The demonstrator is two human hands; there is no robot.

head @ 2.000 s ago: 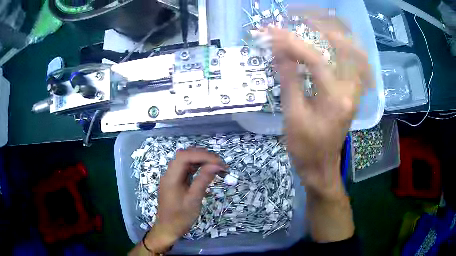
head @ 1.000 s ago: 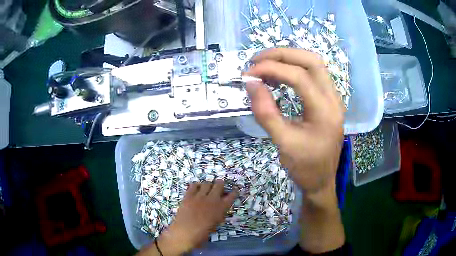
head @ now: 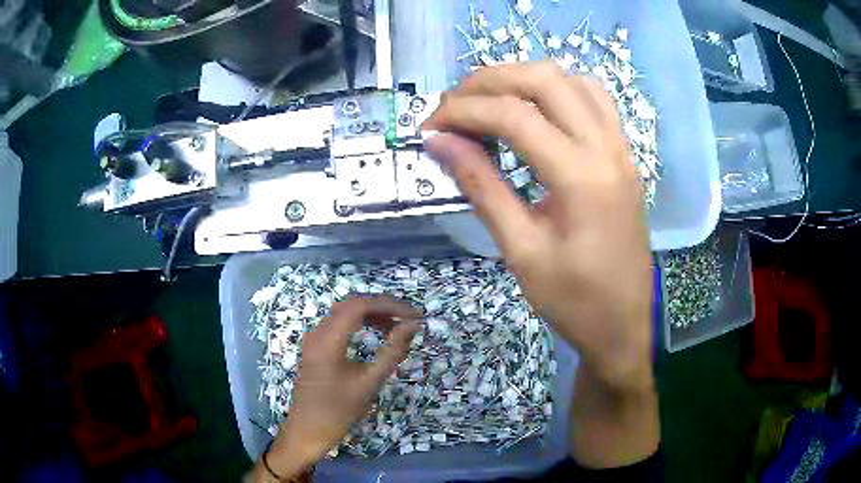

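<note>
My right hand [head: 565, 193] is at the right part of the metal assembly fixture [head: 260, 212]. Its thumb and forefinger are pinched on a small white-headed component [head: 429, 137] beside the green spot of the nest [head: 393, 130]; the fingers hide most of the component. My left hand [head: 345, 368] is over the lower tub [head: 231, 349], which is full of white-headed parts with thin metal legs. Its thumb and forefinger tips are close together and blurred, so I cannot tell if they hold a part.
The upper tub [head: 694, 203] holds a looser pile of similar parts behind my right hand. A dark bowl feeder [head: 212, 47] is at the top left. A small-parts bin [head: 694, 288] and clear boxes [head: 755, 156] are on the right. Red frames [head: 127, 391] show below the bench.
My right hand has come from the upper tub leftward to the nest with the component. My left hand's fingers dipped among the lower tub's parts, then lifted and drew together.
</note>
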